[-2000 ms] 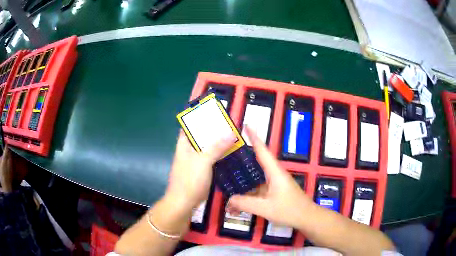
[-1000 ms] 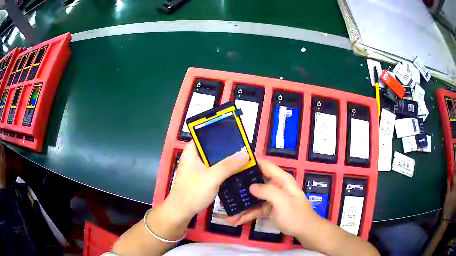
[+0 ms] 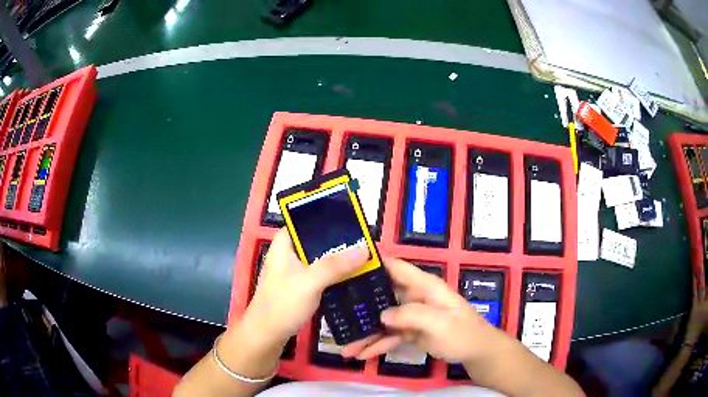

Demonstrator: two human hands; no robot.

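A keypad phone [image 3: 322, 221] with a yellow frame round a dark screen is held face up over the left part of a red tray [image 3: 397, 248]. My left hand [image 3: 291, 291] grips its left side, with the thumb at the lower edge of the screen. My right hand [image 3: 435, 318] is at its lower right, with the thumb on the keypad and fingers below it. The tray holds several black phones back up [image 3: 485, 198], with white or blue batteries in them. My hands and the phone hide parts of the lower row.
Red trays of phones stand at the left [image 3: 66, 147] and right edge [image 3: 693, 174]. Right of my tray lie a heap of small white and black blocks [image 3: 621, 163], an orange-red block [image 3: 596, 122], a yellow stick [image 3: 574, 147] and a white strip [image 3: 589, 213]. A white board [image 3: 605, 46] lies behind.
The phone's screen went from lit white to dark with a light bar on top. The phone and both hands moved slightly down, and my right thumb came onto the keypad. The whole view shifted.
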